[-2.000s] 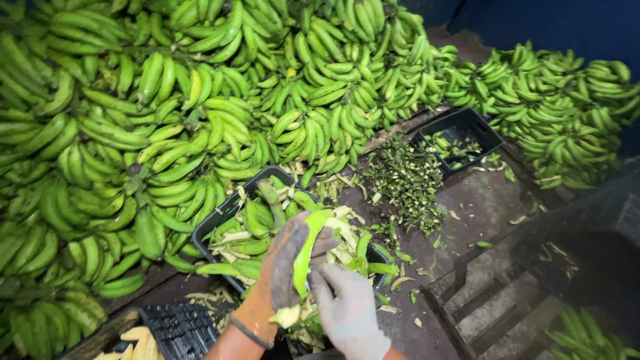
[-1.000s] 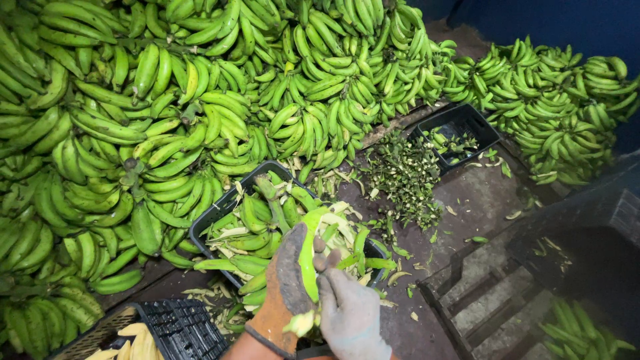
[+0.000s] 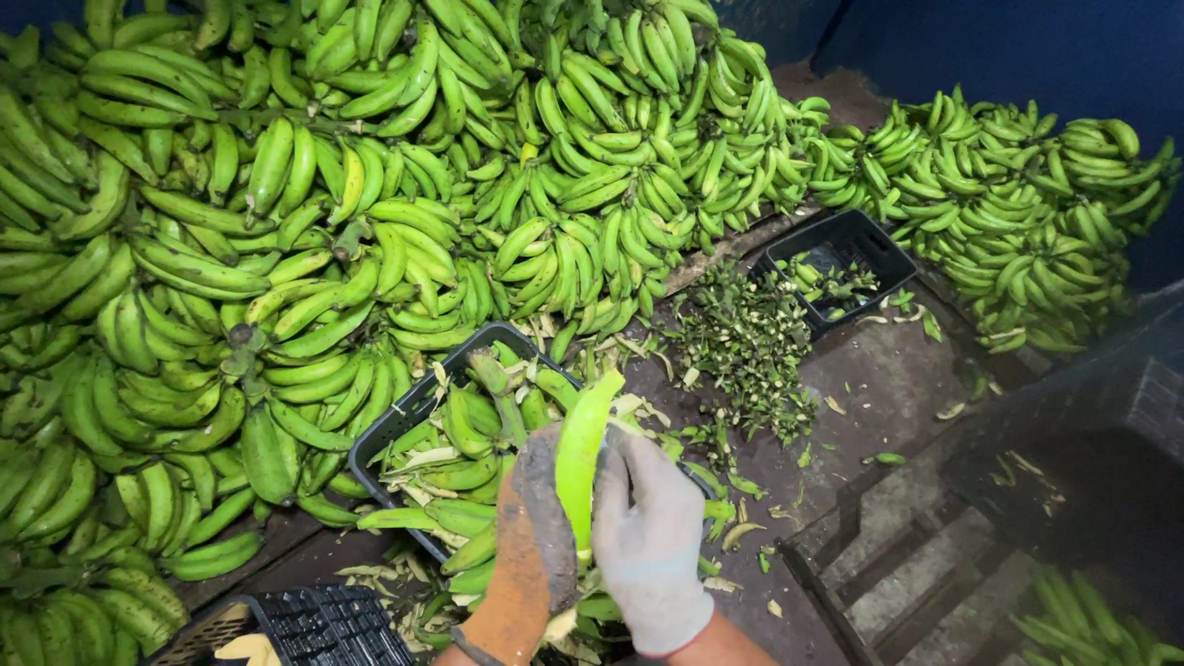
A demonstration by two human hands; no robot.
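My left hand, in a worn orange and grey glove, holds a green plantain upright, its tip pointing up and slightly right. At the plantain's right side is my right hand, in a whitish glove, its thumb and fingers against the fruit; whether it holds a tool cannot be seen. Pale flesh shows near the plantain's lower end. Behind and beneath both hands stands a dark plastic crate filled with green plantains and strips of peel.
Heaped plantain bunches cover the left and back; another heap lies at right. A black crate stands by a pile of cut stems. At lower left, a crate stands by peeled plantains. A slatted pallet lies at lower right.
The plantain stands more upright between my hands than two seconds ago. My right hand has shifted along its right side.
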